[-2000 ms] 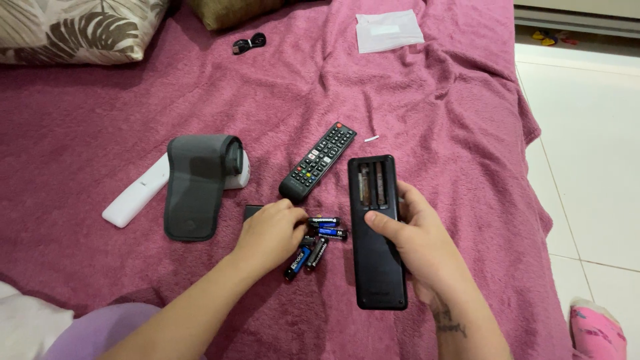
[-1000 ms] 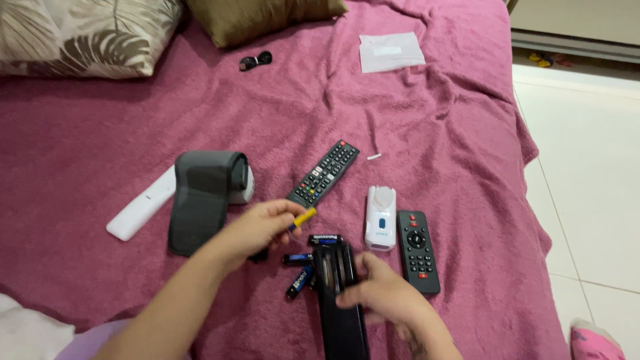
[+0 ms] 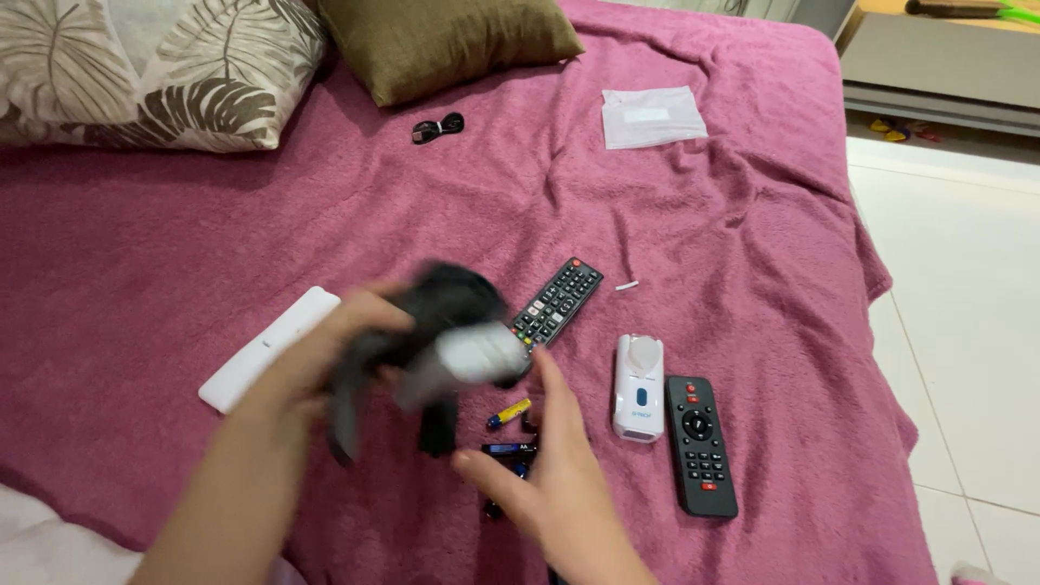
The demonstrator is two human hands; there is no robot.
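Note:
My left hand [image 3: 357, 333] grips a blurred dark grey cuff [image 3: 439, 309] with a white and grey unit [image 3: 479, 353] on it, held above the blanket. My right hand [image 3: 544, 455] is beside it with fingers spread, nothing seen between them. Between the hands lie a yellow and blue battery [image 3: 509, 413] and a dark AA battery [image 3: 508, 449], with others partly hidden. A black remote control [image 3: 561, 305] lies just beyond. Right of my right hand are a white handheld device [image 3: 639, 390] and a smaller black remote control [image 3: 700, 447]. A white flat case [image 3: 268, 349] lies behind my left forearm.
A pink blanket [image 3: 731, 284] covers the bed. Farther back are a coiled black cable [image 3: 439, 127], a white plastic bag [image 3: 654, 118], an olive pillow [image 3: 455, 45] and a leaf-patterned pillow [image 3: 203, 73]. A small white strip [image 3: 626, 286] lies near the remote.
The dark cuff has been lifted from the blanket by my left hand. The yellow battery, held in my left hand one second ago, lies on the blanket. My right hand has let go of the black battery-compartment device.

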